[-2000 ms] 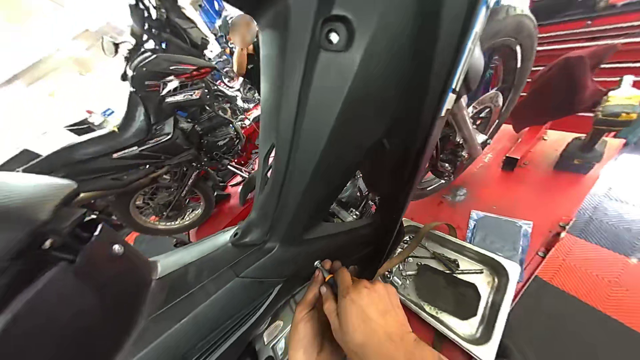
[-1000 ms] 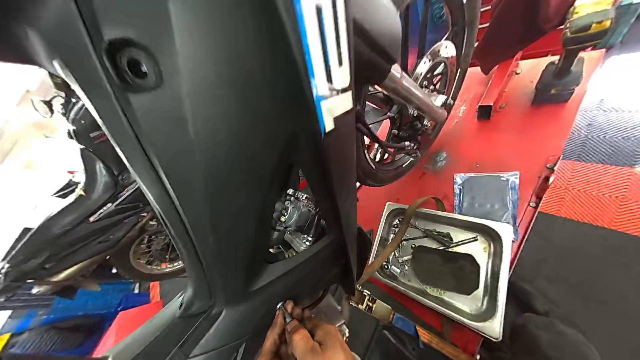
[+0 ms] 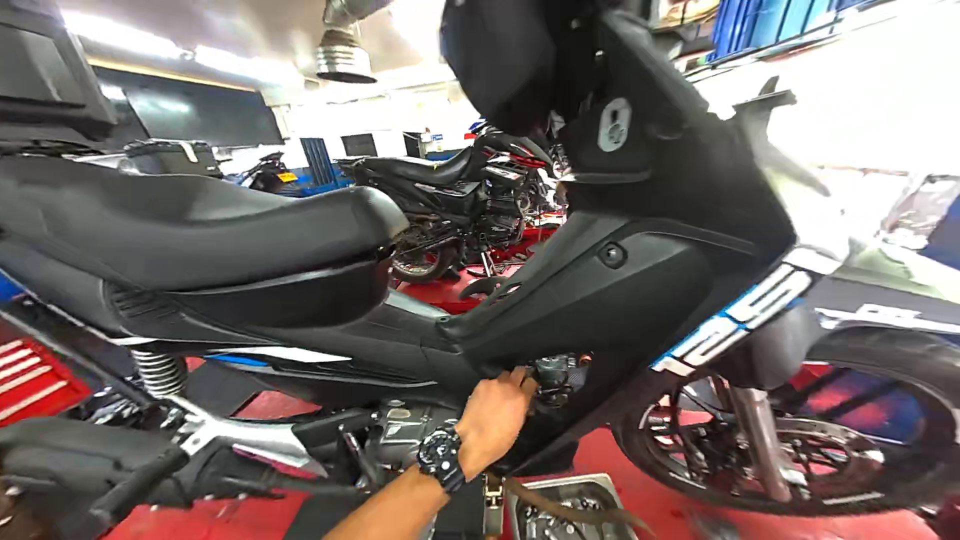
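My left hand (image 3: 496, 416), with a black watch (image 3: 442, 456) on its wrist, reaches up to the lower side of a motorcycle's black plastic leg shield (image 3: 577, 300). Its curled fingertips are at the rear edge of the opening in that panel; whether they hold anything is hidden. Engine parts (image 3: 553, 375) show through the opening, just right of the fingers. Higher on the panel is a round recessed fastener hole (image 3: 613, 255). My right hand is out of view.
Below the panel, a metal tray (image 3: 611, 487) holds small metal parts, with a brown strap (image 3: 570, 512) across it. The front wheel (image 3: 885, 420) stands at right, the black seat (image 3: 225, 232) at left. Another motorcycle (image 3: 450, 184) stands behind.
Two hands were together at the panel's lower edge two seconds ago; now only my left is seen, at the opening. The view has swung widely to show the motorcycle's side.
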